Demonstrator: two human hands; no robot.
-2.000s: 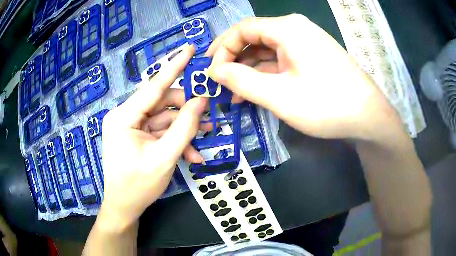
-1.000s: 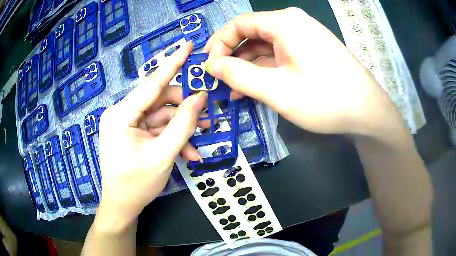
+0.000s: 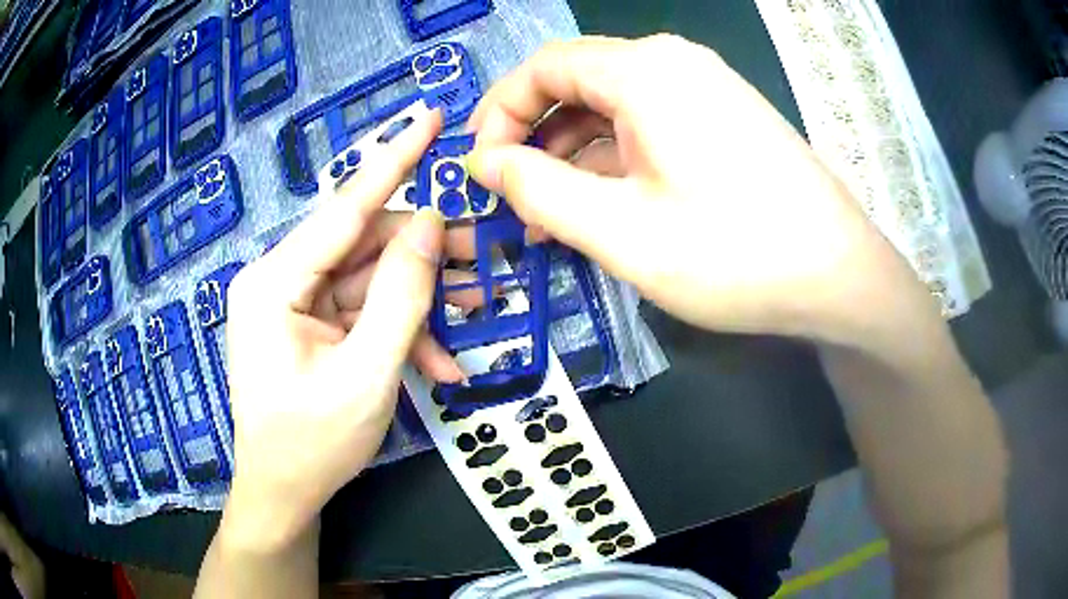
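Note:
A blue phone case [image 3: 533, 316] is held upright in front of me, its camera corner at the top. A pale camera ring sticker [image 3: 465, 214] lies around the camera holes there. My left hand [image 3: 340, 339] holds the case from the left, thumb beside the camera corner and other fingers behind. My right hand [image 3: 703, 199] pinches at the upper right of the camera corner; its fingertips hide that edge, and I cannot tell if they hold the sticker or the case. A white sticker sheet [image 3: 574, 491] with dark shapes runs under the case.
Rows of blue cases lie on a clear, wrinkled plastic tray [image 3: 264, 152] at left. Spare sticker sheets [image 3: 873, 140] lie at right, beside a white fan [image 3: 1036, 193]. The dark green bench [image 3: 726, 410] has its near edge below. Part of a person shows at the far lower left.
Both hands and the case have shifted slightly left. The left thumb has moved left and down from the camera corner, and the right fingertips still touch its upper right.

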